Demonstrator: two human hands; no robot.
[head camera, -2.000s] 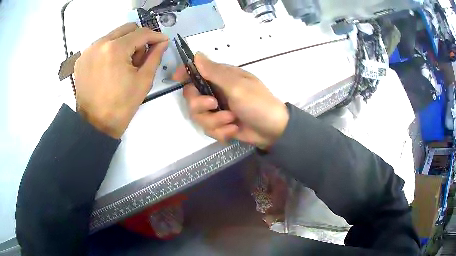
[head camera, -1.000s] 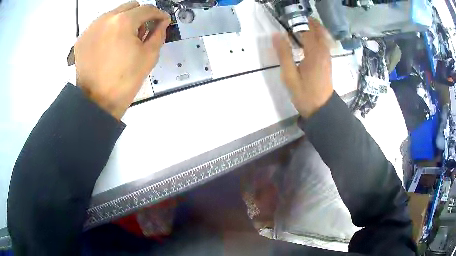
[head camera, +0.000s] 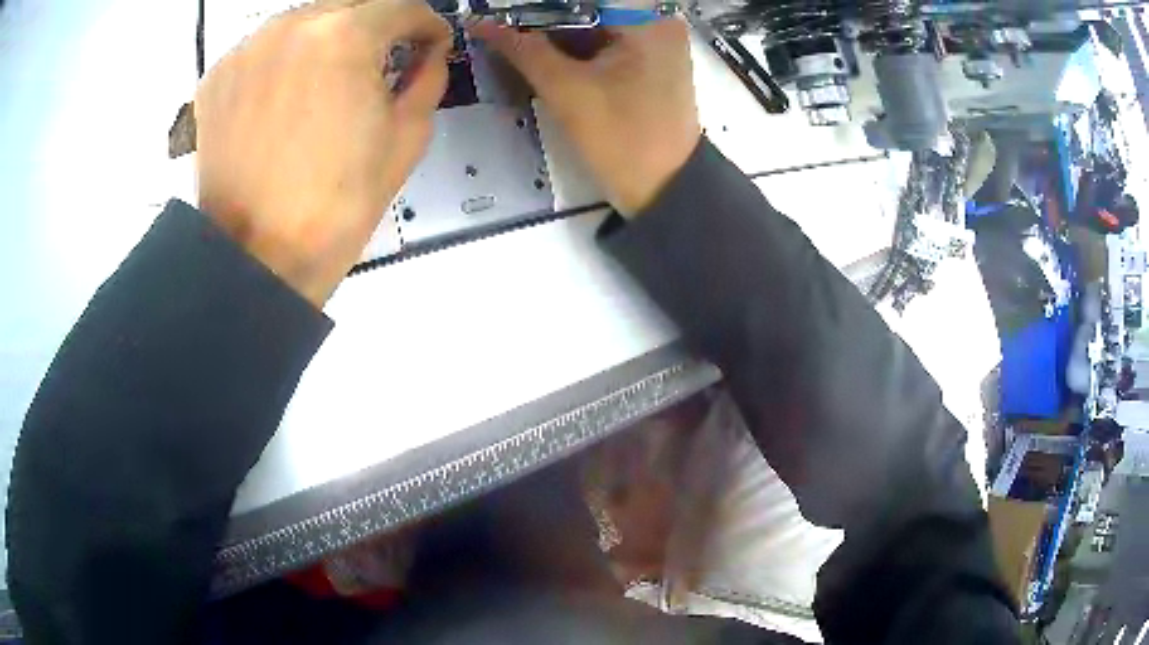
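My left hand (head camera: 321, 145) is at the needle area of the white sewing machine, thumb and fingertips pinched together; any thread between them is too fine to see. My right hand (head camera: 617, 107) reaches in from the right, its fingertips close to the left ones, partly hidden under the machine head parts (head camera: 573, 15); what it holds cannot be seen. The silver needle plate (head camera: 473, 170) lies in the bed below both hands, with a dark opening at its upper edge. Dark thread snips (head camera: 752, 69) lie on the bed right of my right hand.
Metal machine parts (head camera: 825, 88) stand at the upper right. A grey ruler strip (head camera: 466, 473) runs along the table's front edge. Cables (head camera: 926, 246) hang at the table's right end, beside white fabric. Blue bins (head camera: 1033, 365) stand on the right.
My right hand first held the snips, then was over at the right by the metal parts; now it is back beside my left hand without them. My left hand stays pinched near the needle area.
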